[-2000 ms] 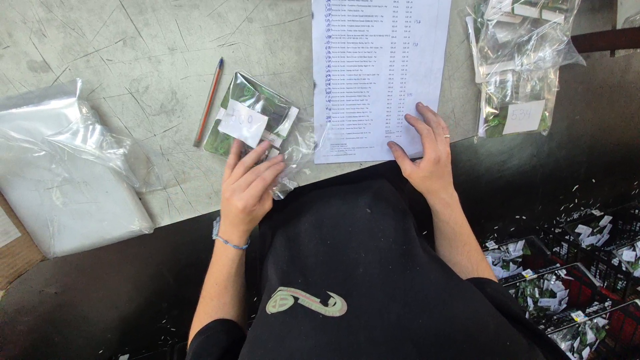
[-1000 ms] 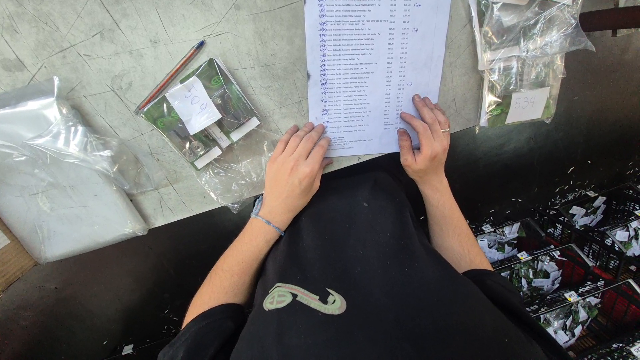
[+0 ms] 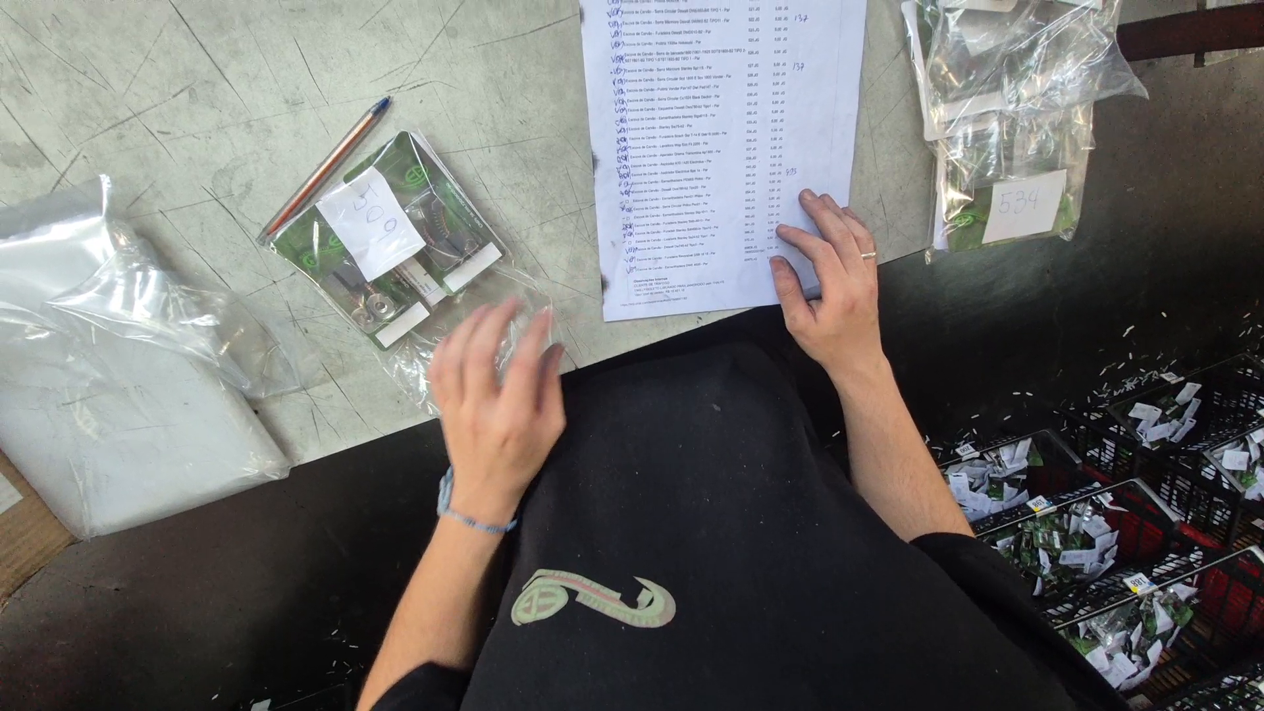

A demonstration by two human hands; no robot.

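Observation:
My left hand [image 3: 499, 390], a little blurred, hangs with bent, spread fingers over the loose end of a clear plastic bag [image 3: 395, 237]. That bag holds green cards with small metal parts and has a handwritten paper slip on it. Against the bag's upper left edge lies a ballpoint pen [image 3: 331, 168]. My right hand [image 3: 829, 267] rests with its fingertips on the lower right corner of a printed list [image 3: 716, 148] that bears handwritten marks; it grips nothing.
Empty clear plastic bags [image 3: 118, 395] lie at the left beside a cardboard edge [image 3: 30, 523]. More filled bags [image 3: 1017, 148] sit on the metal table [image 3: 494, 79] at upper right. Black crates [image 3: 1116, 494] with small packets stand below the table at the right.
Two seconds ago my left hand touched the filled bag; one second ago it was at the list's lower left edge. Now it is back near the bag's loose end. My right hand stays at the list.

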